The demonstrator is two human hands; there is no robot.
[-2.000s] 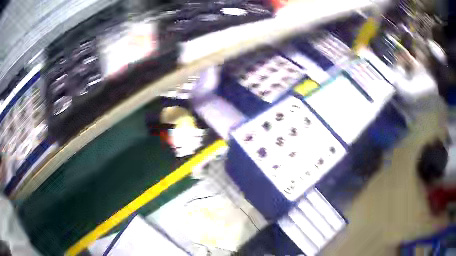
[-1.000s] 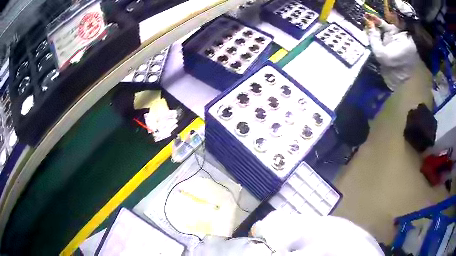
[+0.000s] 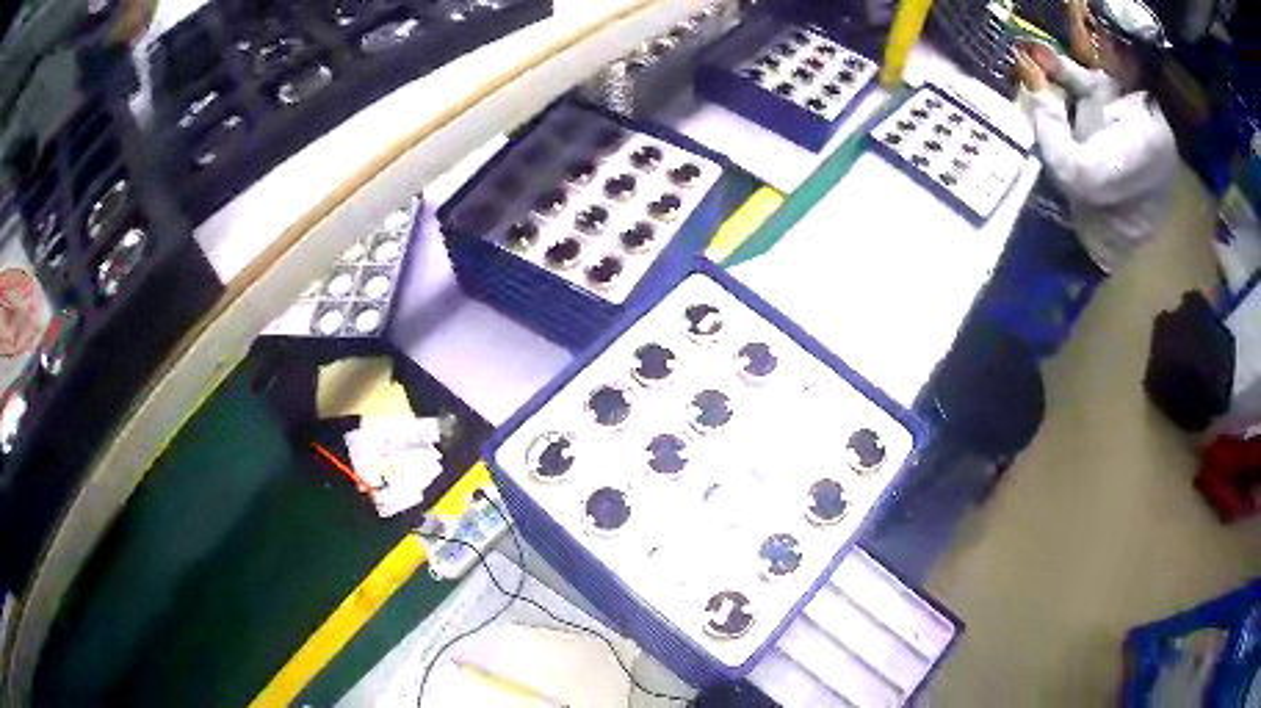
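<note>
Neither of my hands is in view. Nearest in front of me stands a tall pile of dark blue trays; its white top tray (image 3: 629, 553) holds several round units with dark faces and silver rims, such as this watch head (image 3: 665, 454). Some pockets in its middle and right part show no unit. A blue-rimmed compartment tray (image 3: 864, 622) lies lower, beside the pile, partly hidden by it. A yellow pen (image 3: 501, 683) lies on pale yellow paper (image 3: 574, 667) at the bottom edge.
A power strip (image 3: 468, 537) with thin black cables and a black bin (image 3: 284, 394) holding scraps are left of the pile. More filled stacks (image 3: 477, 277) stand behind. Black foam trays (image 3: 152, 311) sit on the raised left ledge. A person (image 3: 1113, 159) in white works at the far right.
The view has shifted, so the main pile is larger and lower. The white sleeve at the bottom is gone from view. Fewer units show in the middle of the top tray.
</note>
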